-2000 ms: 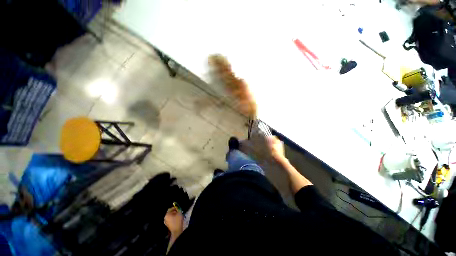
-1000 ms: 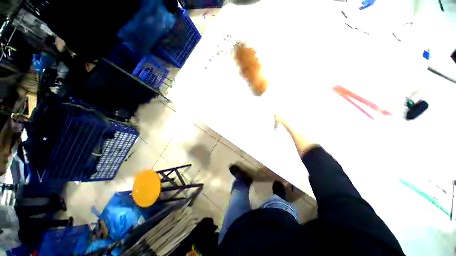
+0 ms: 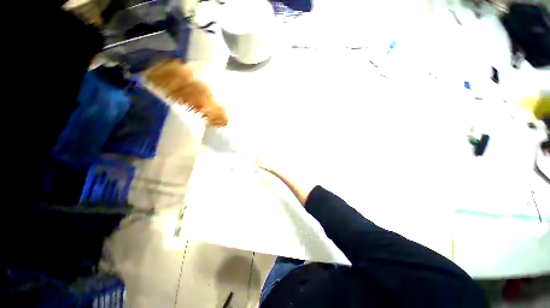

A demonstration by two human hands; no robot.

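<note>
The feather duster's fluffy orange-brown head (image 3: 188, 91) is at the left end of the white table (image 3: 241, 231), partly over or beyond its edge. It is slightly blurred. My right hand (image 3: 263, 163) is over the table, in line with the duster, and grips its handle. Glare washes out the fingers and most of the handle. My black-sleeved right arm reaches in from the lower right. My left hand is not in view.
A large pale cylinder (image 3: 248, 37) stands at the table's far left. Blue crates (image 3: 108, 180) and dark cloth are beyond the left edge. A small dark tool (image 3: 480, 144), a green tape strip (image 3: 500, 214) and a yellow item (image 3: 535, 106) are on the right.
The duster and my right hand have moved left to the table's end. The view has turned left, bringing in the pale cylinder; the stool has left the picture.
</note>
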